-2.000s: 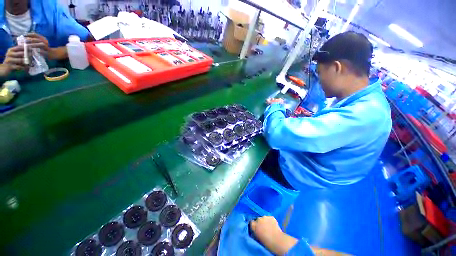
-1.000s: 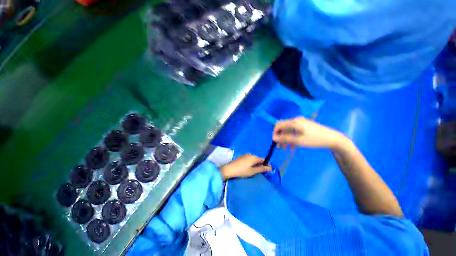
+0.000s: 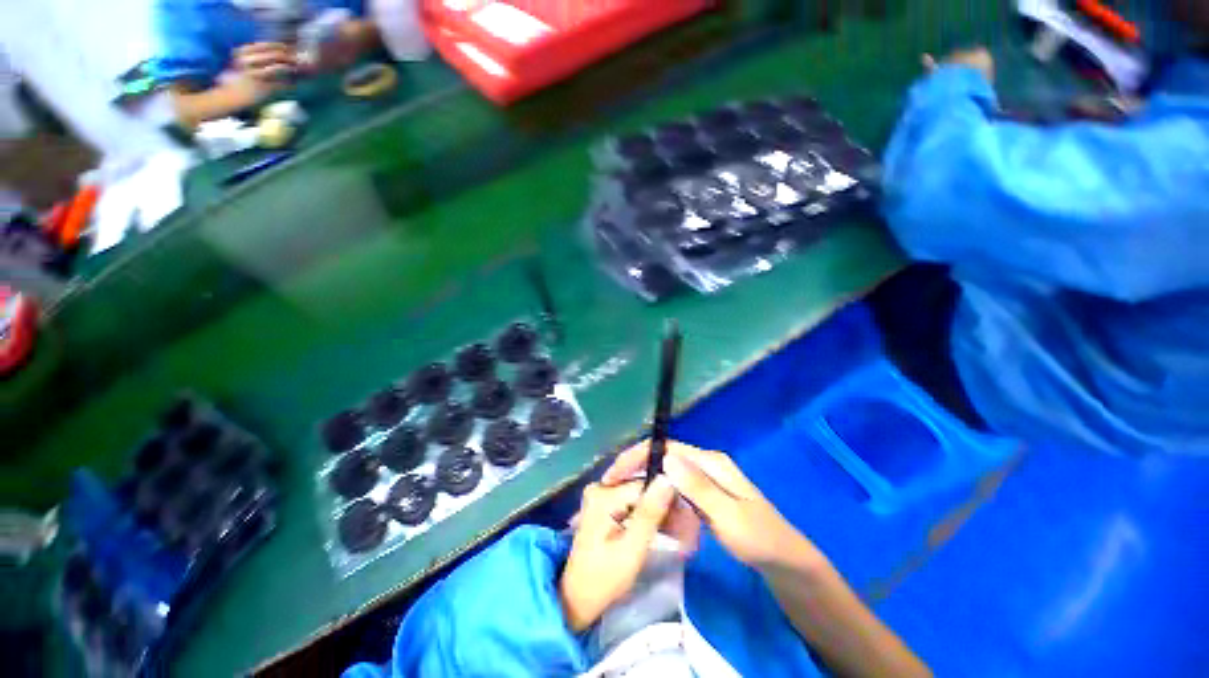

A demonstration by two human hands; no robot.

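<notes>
Black tweezers [image 3: 667, 384] point up and away, over the bench's front edge. My left hand [image 3: 607, 550] and my right hand [image 3: 729, 510] are together around their lower end; the fingers partly hide each other. A clear tray [image 3: 347, 563] of round black discs in three rows lies flat on the green bench, left of and beyond my hands. The hands do not touch it. A second thin dark tool [image 3: 545, 294] lies behind the tray's right end.
Stacked disc trays [image 3: 736, 199] stand farther back right; more [image 3: 199, 484] lie at left beside blue film [image 3: 117, 536]. A person in a blue smock [image 3: 1061, 265] sits at right by a blue stool [image 3: 902, 437]. Another person's hands [image 3: 259, 73] and a red tray [image 3: 530, 40] are beyond the rail.
The view has swung, bringing in the left stack. My hands have come closer together, and the tweezers, earlier low over my lap between them, now point up and away.
</notes>
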